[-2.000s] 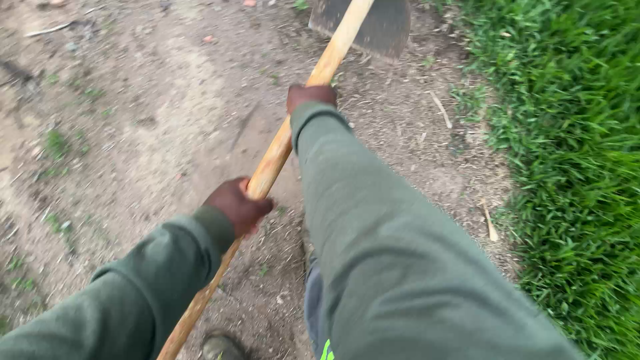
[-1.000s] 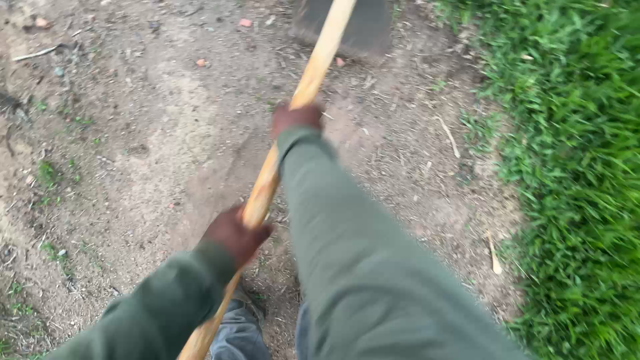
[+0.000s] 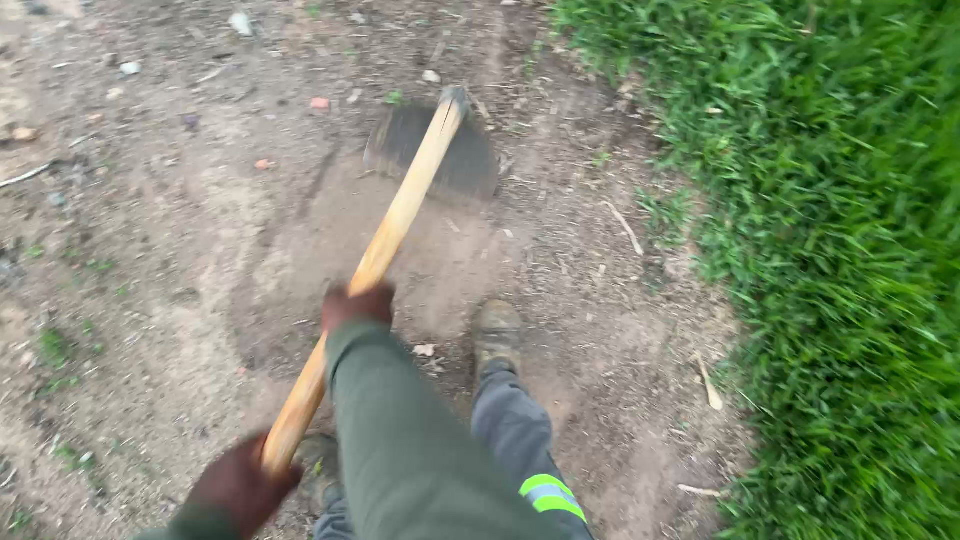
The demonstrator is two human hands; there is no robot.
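Note:
A hoe with a pale wooden handle point(image 3: 397, 210) slants from the lower left up to its wide, dark metal blade point(image 3: 465, 161), which is blurred and lies over bare soil ahead of my boots. My right hand point(image 3: 358, 306) grips the handle around its middle. Lower down, my left hand point(image 3: 244, 480) is closed around the handle near the bottom left of the view. Both arms wear green sleeves. Whether the blade touches the soil, I cannot tell.
Dense green grass point(image 3: 847, 247) borders the dirt on the right. My one boot point(image 3: 497, 330) stands forward, the other boot point(image 3: 319, 457) further back beside my right sleeve. Small stones, reddish fragments point(image 3: 320, 103), twigs point(image 3: 624, 227) and weeds point(image 3: 54, 346) lie scattered on the soil.
The hoe's blade, partly cut off by the top edge before, now shows whole and nearer my feet. Both hands are lower in view, still on the handle. My forward boot has come into view.

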